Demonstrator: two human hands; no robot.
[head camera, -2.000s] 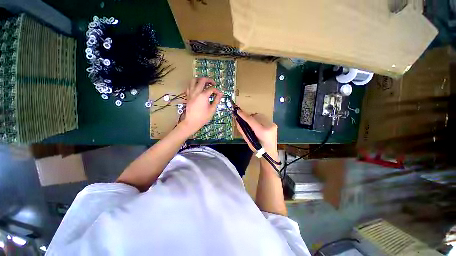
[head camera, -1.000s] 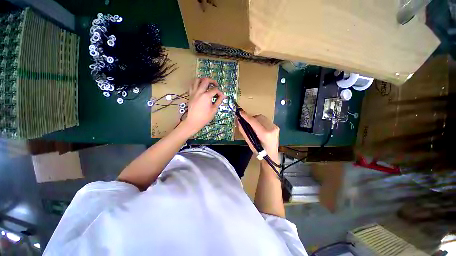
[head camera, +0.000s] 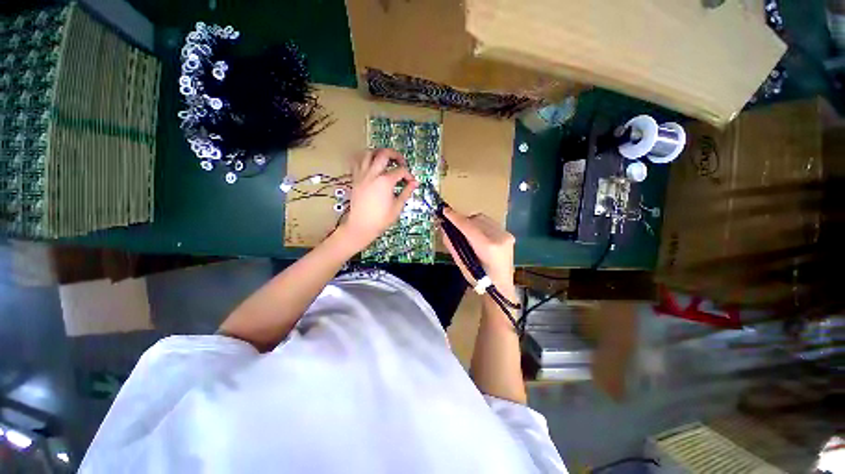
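Observation:
The green-and-white PCB panel (head camera: 400, 243) lies on the cardboard mat (head camera: 477, 167). My right hand (head camera: 484, 243) is shut on the black soldering iron (head camera: 460, 248), whose tip points at the middle of the panel. My left hand (head camera: 373, 196) rests over the panel's left side, fingertips pinched close to the iron's tip. What the fingertips hold is too small to tell. Leaded components with white round ends (head camera: 340, 205) lie on the mat left of my left hand, their thin dark wires running toward it.
The component pile (head camera: 264, 102) and stacked PCB panels (head camera: 107, 139) stand at left. A large cardboard box (head camera: 611, 56) is behind the panel. The dark soldering station (head camera: 584, 199) and white solder spool (head camera: 637, 136) are at right. The iron's cord crosses the bench's near edge.
The view has shifted slightly, so the pile and stack sit further right and the box appears higher. My hands and the iron stay nearly in place over the panel.

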